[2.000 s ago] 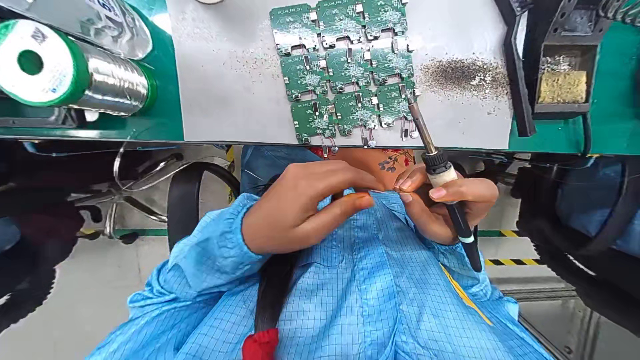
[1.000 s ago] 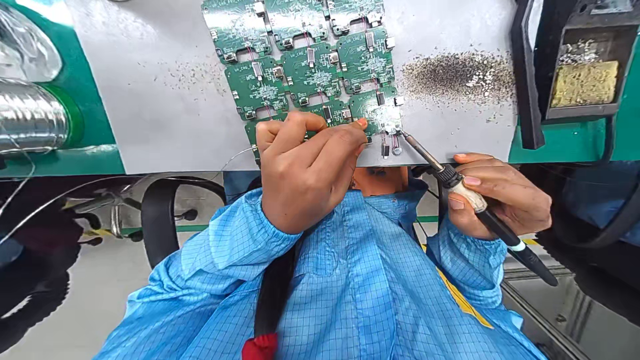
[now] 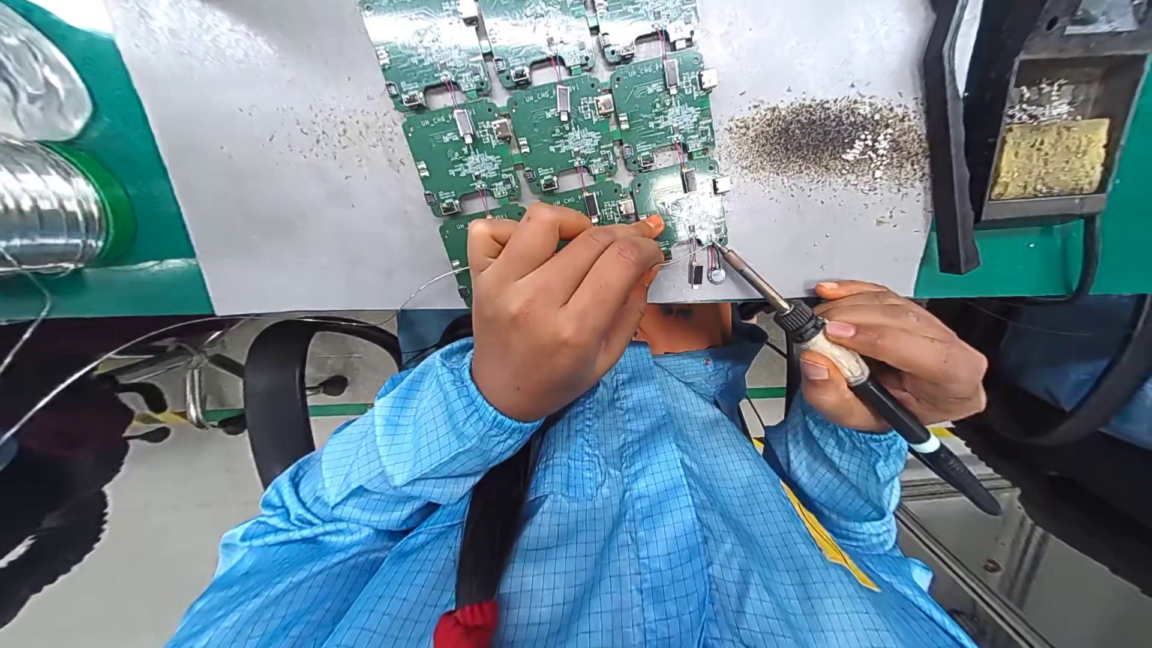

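My right hand (image 3: 891, 355) grips a soldering iron (image 3: 823, 346) by its handle, and the iron's tip rests at the lower edge of the nearest right board in a panel of green circuit boards (image 3: 562, 126). Between the fingers of my left hand (image 3: 571, 297) is a thin solder wire (image 3: 430, 283), whose end reaches toward the iron's tip. That hand hides part of the bottom row. A small dark component (image 3: 696, 274) and a round metal component (image 3: 716, 275) hang by short leads below the right board.
Dark and pale debris (image 3: 828, 139) lies right of the panel on a grey mat (image 3: 270, 180). Farther right stands a soldering iron stand (image 3: 981, 126) with a yellow sponge (image 3: 1051, 160). A solder spool (image 3: 54, 202) is at the left, and the table edge runs close to my body.
Both hands were together near my chest, below the table edge. The left has moved onto the boards with the solder wire, and the right has brought the iron's tip to the right board.
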